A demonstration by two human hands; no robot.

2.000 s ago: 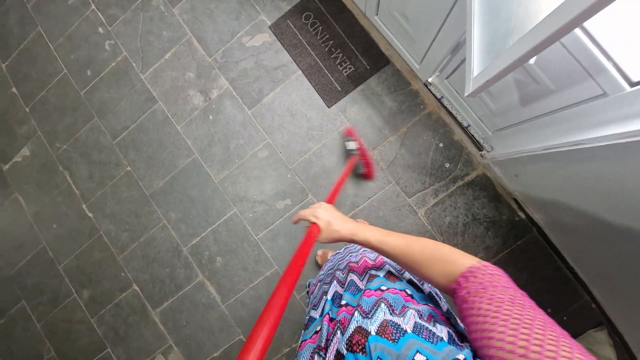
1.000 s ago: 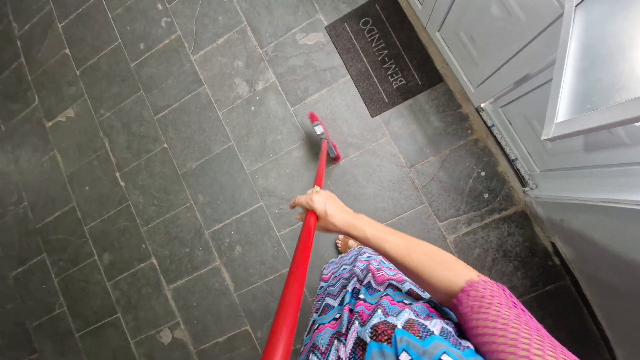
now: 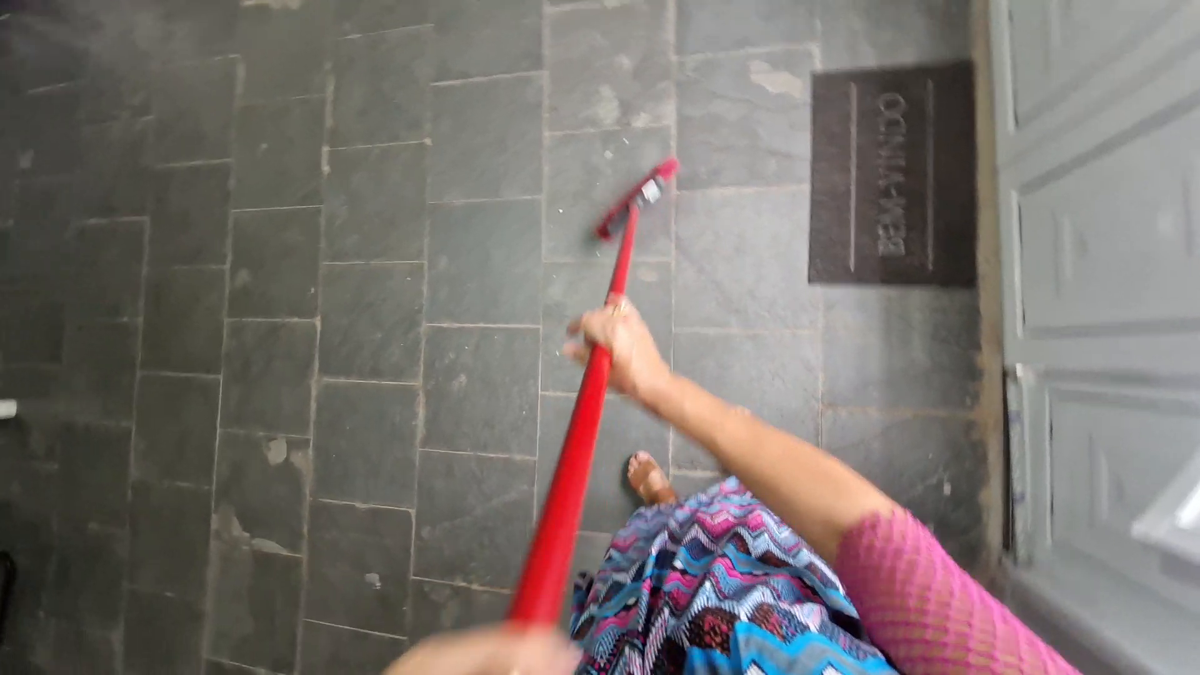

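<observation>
A push broom with a red handle (image 3: 574, 450) runs from the bottom edge up to its narrow red and dark head (image 3: 637, 199), which is at the slate floor. My right hand (image 3: 619, 345), at the end of the arm in a pink net sleeve, is wrapped around the middle of the handle. At the bottom edge my left hand (image 3: 487, 653) is blurred and partly cut off; it lies at the upper end of the handle and appears closed on it. Small pale specks lie on the tiles around the broom head.
A dark doormat with raised lettering (image 3: 891, 173) lies at the right against the grey panelled door (image 3: 1106, 253). My sandalled foot (image 3: 650, 478) and patterned skirt (image 3: 731, 600) are below the right hand. A small white object (image 3: 7, 409) is at the left edge.
The broom head has moved leftward over the floor, away from the doormat. My left hand now shows at the bottom edge. The view has turned and shifted left. My right hand has stayed on the handle.
</observation>
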